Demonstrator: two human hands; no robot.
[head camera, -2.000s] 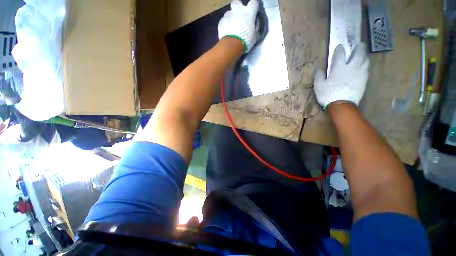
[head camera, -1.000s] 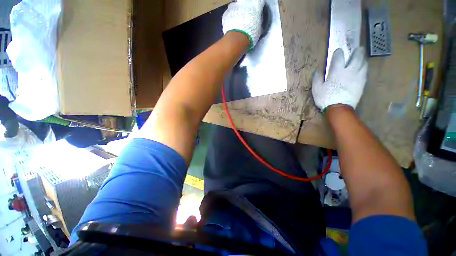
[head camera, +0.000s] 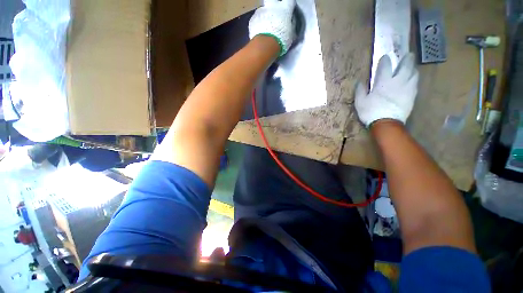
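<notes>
A flat metal sheet (head camera: 221, 48), dark on the left and bright silver on the right, lies at an angle on the cardboard-covered bench. My left hand (head camera: 274, 24), in a white knit glove with a green cuff edge, is on the sheet at the top edge of the picture. It grips an air sander, mostly hidden; only a dark rim shows beside the glove. A red hose (head camera: 287, 171) runs from under my left forearm. My gloved right hand (head camera: 389, 91) lies palm down, fingers spread, over the lower end of a long silver strip (head camera: 392, 28), holding nothing.
A perforated metal plate (head camera: 432, 37) lies right of the strip. A hammer (head camera: 482, 74) and a yellow-and-dark-handled tool (head camera: 490, 88) lie further right, near a plastic-wrapped item (head camera: 499, 186). A large cardboard box (head camera: 109, 68) and white plastic (head camera: 40, 74) stand at left.
My left hand has shifted slightly over the sheet, first down, then back up and left. My right hand stays on the strip's end. The whole view has drifted slightly.
</notes>
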